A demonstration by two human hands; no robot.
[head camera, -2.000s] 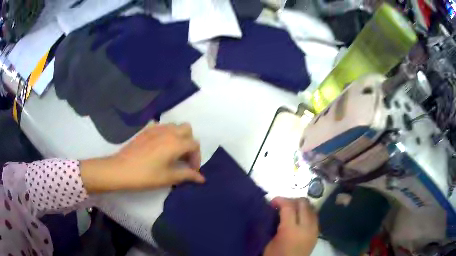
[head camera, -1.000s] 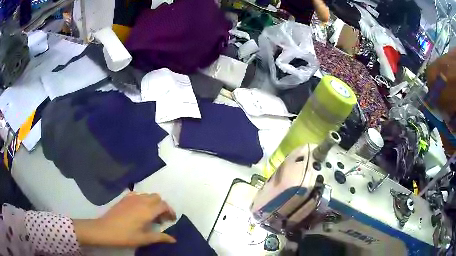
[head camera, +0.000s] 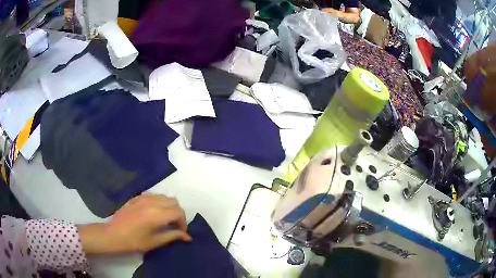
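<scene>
A navy pocket piece lies on the white table at the bottom centre, its pointed corner up and its lower part cut off by the frame edge. My left hand is bare, in a dotted sleeve, over the piece's left side. Its fingers are bent and the thumb tip touches the cloth near the corner. Whether the fingers pinch it is not clear. My right hand is out of the picture. The sewing machine head stands to the right. The dark green template shows partly below it.
Fanned navy and grey pieces lie at upper left, a second navy stack at centre. White paper patterns, purple cloth, a plastic bag and a lime-green bottle are behind. Another person's hand shows at the top.
The view has tilted up since the first frame, and my right hand has left the picture. My left thumb and fingers have come closer together over the navy piece since one second ago.
</scene>
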